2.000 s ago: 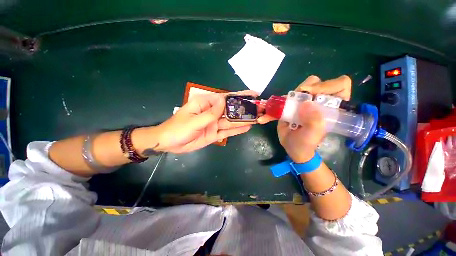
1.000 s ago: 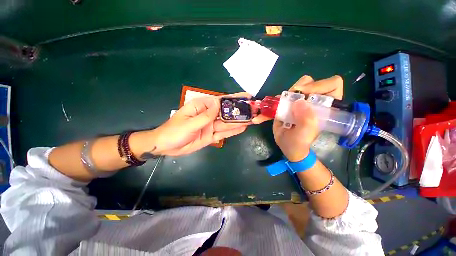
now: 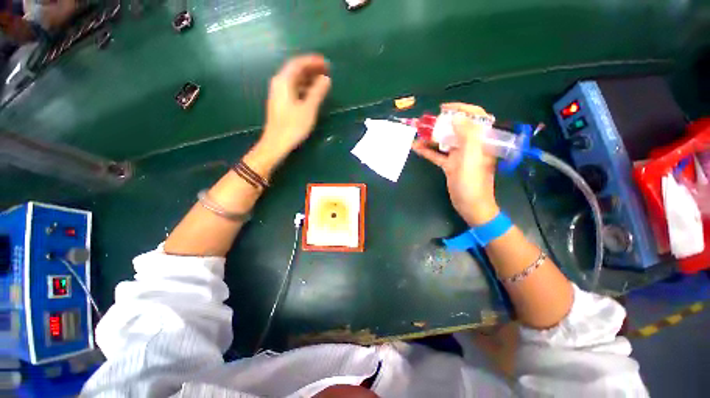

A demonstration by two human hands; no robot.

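My left hand [image 3: 296, 101] is blurred, raised past the bench's back edge over the green surface behind it. Its thumb and fingers are curled but apart, and no watch housing shows in it. My right hand [image 3: 469, 159] is closed around the clear glue syringe [image 3: 502, 141], which lies nearly level with its red front end and thin needle tip pointing left, over the top of the white wiping paper [image 3: 385, 151]. A black watch housing [image 3: 188, 95] lies on the far green surface, left of my left hand.
More housings lie at the far left [image 3: 183, 21] and top edge [image 3: 356, 4]. An orange-framed white pad [image 3: 334, 218] with a cable lies mid-bench. Blue control boxes stand left [image 3: 61, 284] and right [image 3: 603, 175]. An air hose [image 3: 584, 190] curves beside the red bin [image 3: 646, 186].
My left hand has moved from the syringe tip up and away over the far surface; the housing it held no longer shows in it. The pad is uncovered. The view has shifted forward and left.
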